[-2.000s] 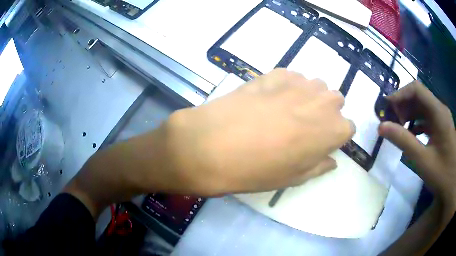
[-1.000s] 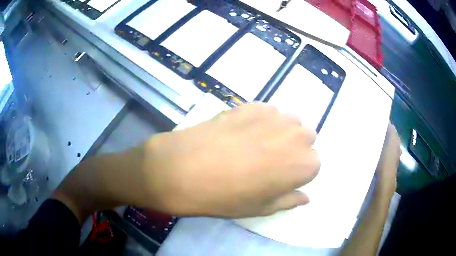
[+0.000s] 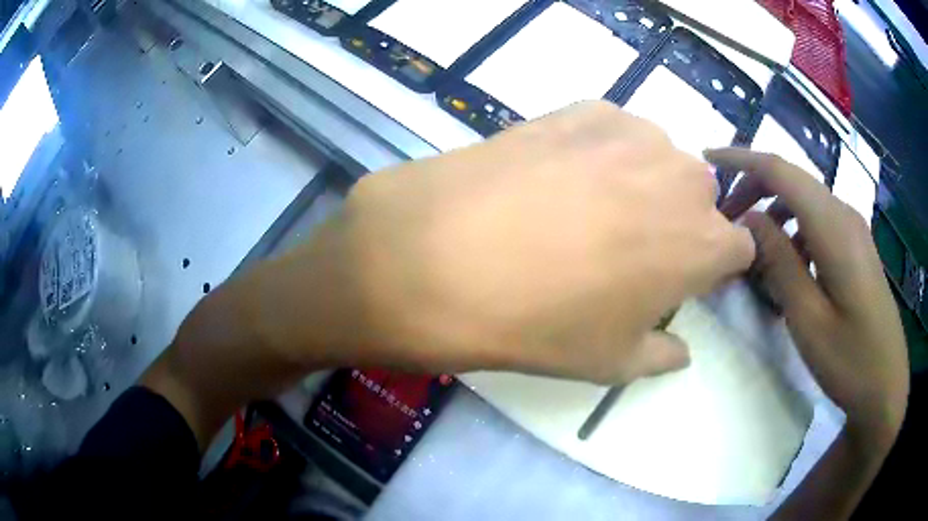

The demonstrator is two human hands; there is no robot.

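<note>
A row of black phone middle frames (image 3: pixel 712 73) with white windows runs across the top to the right. My left hand (image 3: pixel 539 244) lies across the lower ends of the frames, knuckles up; its fingertips and anything under them are hidden. My right hand (image 3: pixel 819 259) is at the lower part of the rightmost frame (image 3: pixel 804 110), fingers bent, their tips close to my left hand. The frame's lower end is covered, so its grip is unclear. The cream guide plate (image 3: pixel 702 417) with a dark slot lies below both hands.
A smartphone (image 3: pixel 377 417) with a red-tinted lit screen lies below my left wrist, with a red cable (image 3: pixel 254 443) beside it. Metal panels and a rail (image 3: pixel 305 112) are on the left, with clear crumpled plastic (image 3: pixel 76 285). A red tray (image 3: pixel 814 46) lies beyond the belt.
My right hand has come up from the lower right edge to the row, where another frame now shows at the right end. My left hand appears further right; the camera view has shifted too.
</note>
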